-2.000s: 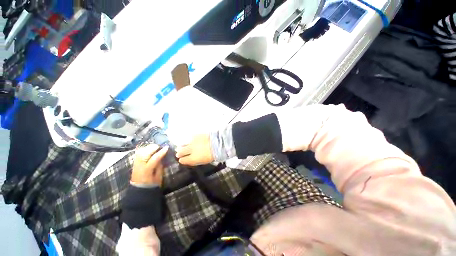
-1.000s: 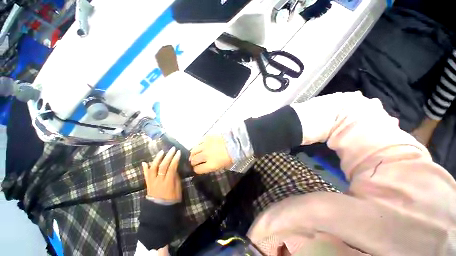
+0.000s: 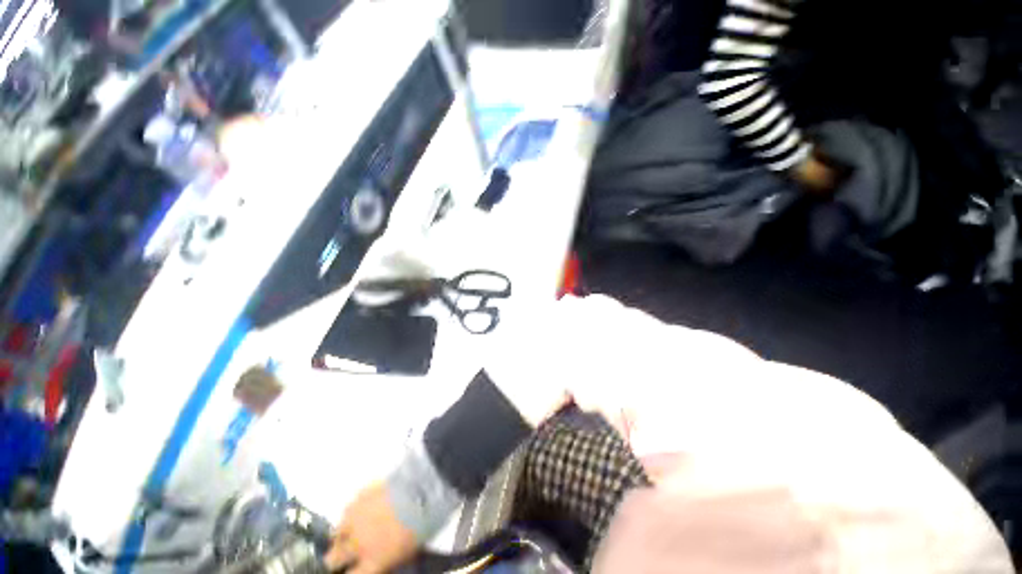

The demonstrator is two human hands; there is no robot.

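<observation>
My right hand (image 3: pixel 375 531) is at the lower left of the blurred view, beside the needle area of the white sewing machine (image 3: pixel 200 443). Its fingertips reach the bottom edge, and whether they grip anything cannot be told. My left hand is out of the picture. The large plaid garment piece is almost wholly cut off by the bottom edge. Small-checked cloth (image 3: pixel 583 465) shows on my lap beside the pink sleeve.
Black-handled shears (image 3: pixel 476 301) and a flat black pad (image 3: pixel 377 341) lie on the machine table. A brown tag (image 3: pixel 258 388) is on the machine. At upper right, a neighbouring person's striped sleeve (image 3: pixel 753 95) and hand rest by dark grey cloth (image 3: pixel 684 168).
The view has swung to the right and blurred. The left hand and nearly all the plaid cloth have left the picture. The right hand now shows lower, and more of the neighbour shows.
</observation>
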